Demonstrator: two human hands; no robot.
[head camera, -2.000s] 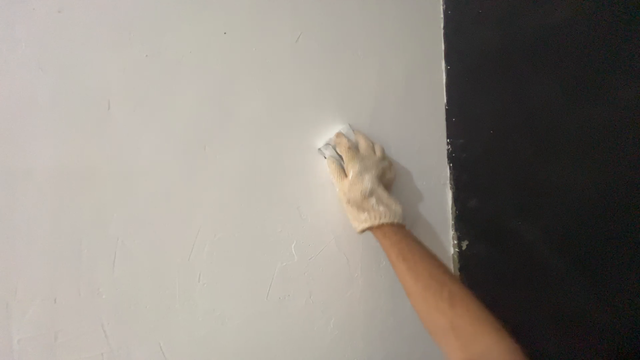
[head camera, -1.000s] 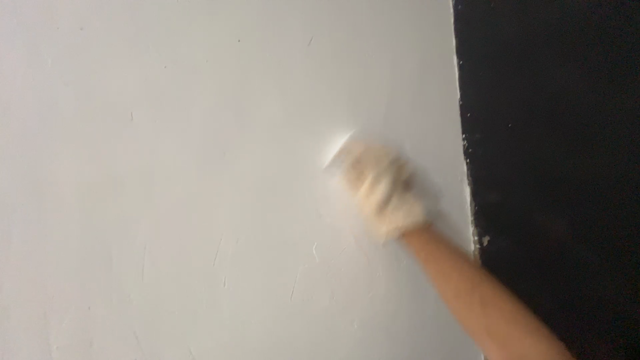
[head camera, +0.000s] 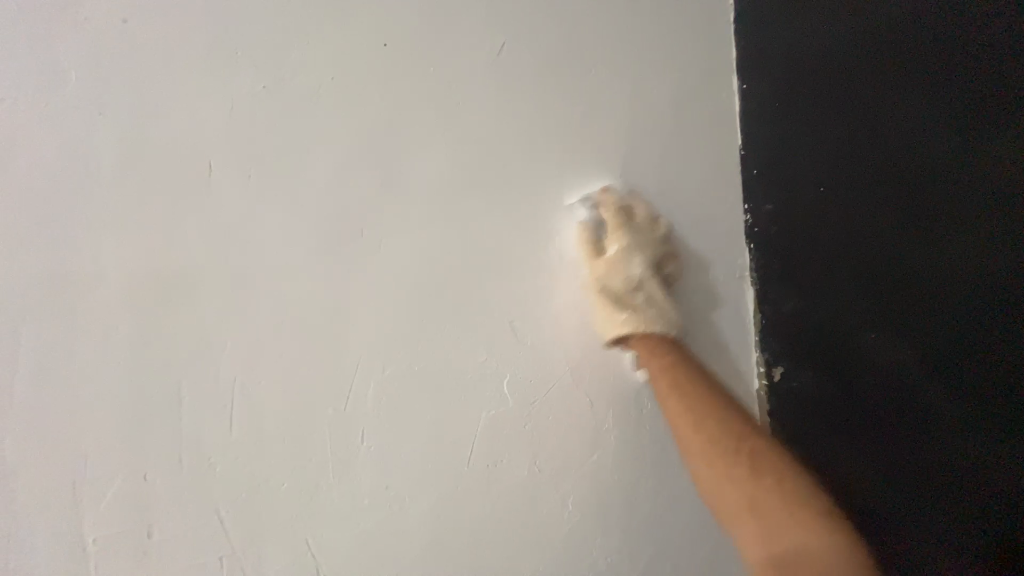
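My right hand (head camera: 632, 264), in a cream knit work glove, presses against the off-white wall (head camera: 360, 264) a little left of its right-hand edge. Beneath its fingertips is a pale, thin sheet or pad (head camera: 588, 202), mostly covered by the glove; its material cannot be told, though it looks like sandpaper. The hand is blurred. Fine scratches and small raised ridges mark the wall surface, chiefly below and to the left of the hand. My left hand is out of view.
A black surface (head camera: 888, 200) borders the wall on the right. The uneven, chipped boundary between them bears white specks. My bare forearm crosses this boundary at the lower right.
My gloved right hand has stayed in the same part of the wall, blurred by motion, with the pale piece under its fingers. The view has shifted slightly.
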